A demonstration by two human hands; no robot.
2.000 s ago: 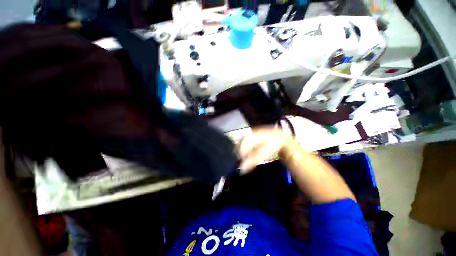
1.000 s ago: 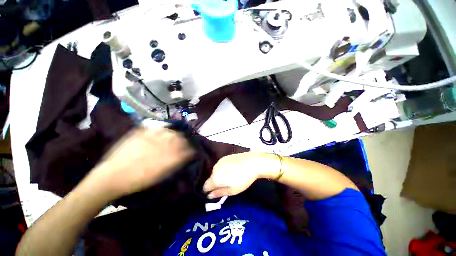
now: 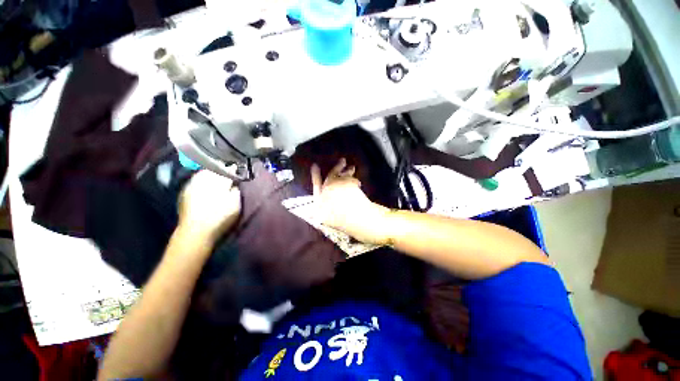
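Note:
Dark maroon-brown cloth [image 3: 279, 242] runs from under the presser foot [image 3: 247, 170] down over the table edge to the lap; more of it spreads left of the machine. My left hand [image 3: 209, 202] is closed on the cloth just left of the needle area. My right hand [image 3: 347, 201] lies right of the foot with fingers spread, at the edge of dark cloth under the machine arm; whether it grips anything is unclear. A small white piece [image 3: 266, 317] lies on the dark cloth near the shirt.
The white sewing machine head [image 3: 328, 97] fills the top, with a light blue cap [image 3: 328, 33] on it. Black-handled scissors [image 3: 415, 187] lie right of my right hand, and a green tool [image 3: 488, 183] beyond. A blue-rimmed bin [image 3: 535, 227] is below the table edge.
My left hand has moved down-left of the foot and closed on cloth. My right hand has moved up from the lap edge to beside the foot. The cloth now lies flatter between them.

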